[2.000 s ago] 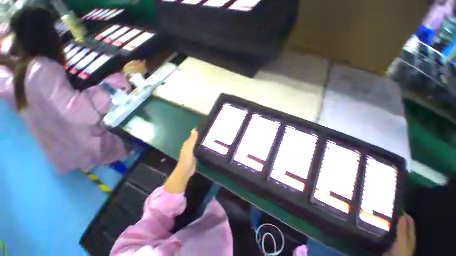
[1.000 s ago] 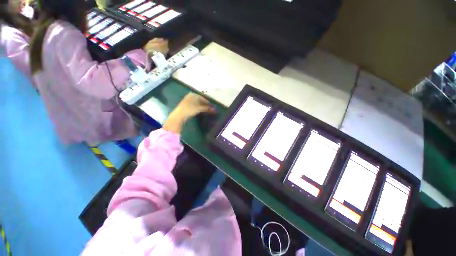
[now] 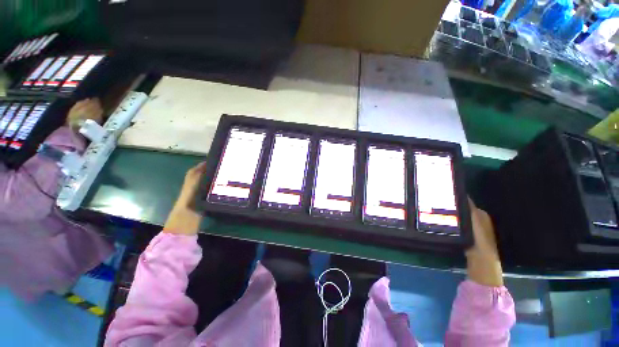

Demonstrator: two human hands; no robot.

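Note:
A black phone tray (image 3: pixel 332 230) lies over the green bench in front of me, holding a row of smartphones (image 3: pixel 333 177) with bright white screens and red or orange blocks near the bottom. My left hand (image 3: pixel 188 200) grips the tray's left end; its fingertips are partly hidden behind the frame. My right hand (image 3: pixel 482 237) grips the right end, with its fingers mostly hidden. A thin white looped cord (image 3: pixel 334 290) hangs at my lap.
A white power strip (image 3: pixel 102 152) lies at left beside a co-worker's pink sleeve (image 3: pixel 51 159) and more lit phones. Cream (image 3: pixel 183 112) and pale grey (image 3: pixel 410 95) boards lie behind the tray. A black block of dark phones (image 3: pixel 536 196) stands at right.
The view has turned right, bringing the dark phone block into view. My left hand has moved from the bench beside the tray back onto its left end. The tray now appears more level.

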